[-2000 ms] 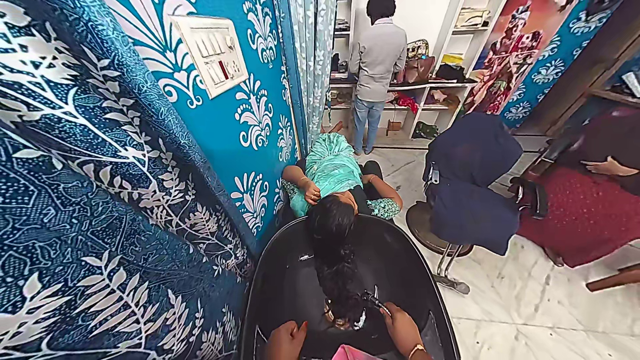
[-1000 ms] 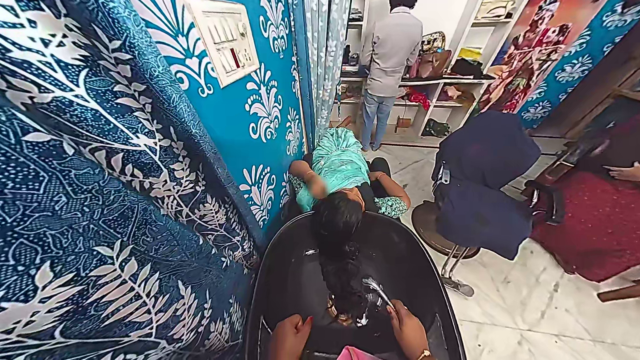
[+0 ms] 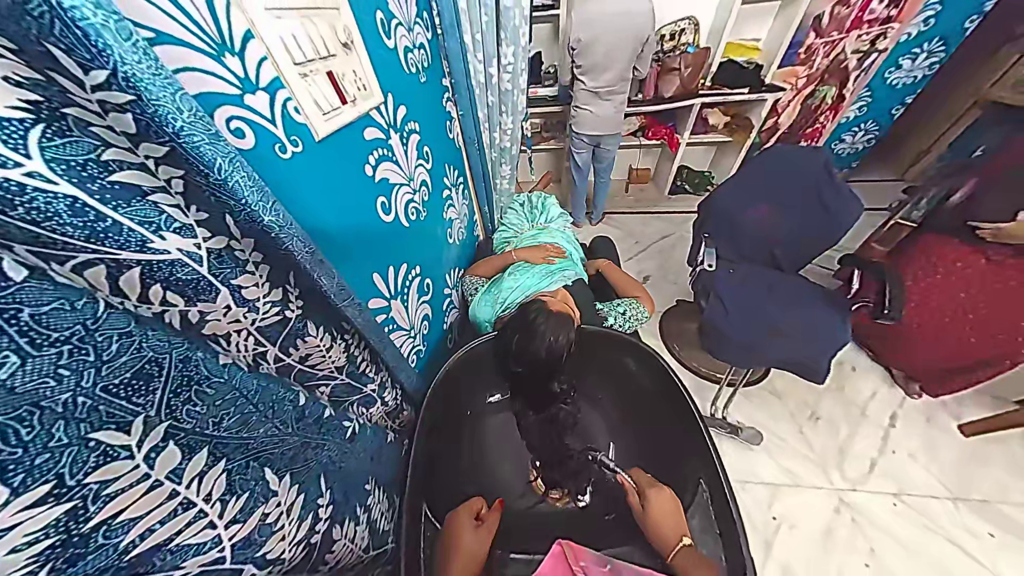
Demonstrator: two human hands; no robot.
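A black shampoo basin (image 3: 640, 400) lies below me. A person in a turquoise garment reclines with the head on its far rim, and long dark wet hair (image 3: 548, 400) hangs down into the bowl. My right hand (image 3: 658, 512) grips a small spray hose handle (image 3: 614, 466), its head beside the lower hair. At the near left of the basin, my left hand (image 3: 472, 528) has its fingers curled, apart from the hair; whether it holds anything cannot be told. Something pink (image 3: 588, 560) shows at the bottom edge between my hands.
Patterned blue curtains (image 3: 160, 336) hang close on the left. Right of the basin stands a salon chair (image 3: 776, 312) with a dark blue cover. Another person in dark red is at the far right. A person in grey stands at white shelves (image 3: 692, 160).
The reclining person's raised arm has come down, and that hand now rests on the turquoise cloth. My right hand stays on the spray handle, near the hair.
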